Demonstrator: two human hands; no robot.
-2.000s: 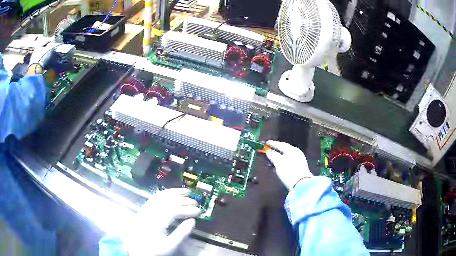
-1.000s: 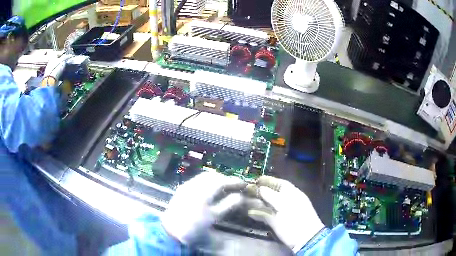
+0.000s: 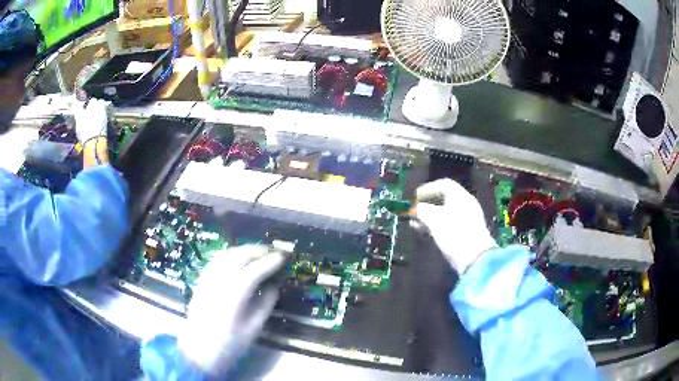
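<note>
A large green circuit board (image 3: 359, 280) lies in a black carrier (image 3: 387, 316) in front of me, with a long white finned heatsink (image 3: 272, 195) across it. My right hand (image 3: 450, 219), in a white glove, is at the board's right edge, its fingertips closed on a small orange piece (image 3: 409, 211) beside the heatsink's right end. My left hand (image 3: 231, 305), white-gloved and blurred, is over the front left-middle of the board and hides parts there. Its fingertips are near small components; whether they hold anything cannot be told.
Another board in a carrier (image 3: 521, 260) lies to the right, and one with heatsinks (image 3: 268, 77) lies behind. A white fan (image 3: 447, 45) stands at the back. At left, another person's gloved hand (image 3: 93, 126) is over a board. A shiny rail (image 3: 320, 365) runs along the front.
My hands were together over the board's front edge one second ago. They have parted: the right moved back to the orange piece, the left moved left. The other person's arm has shifted right.
</note>
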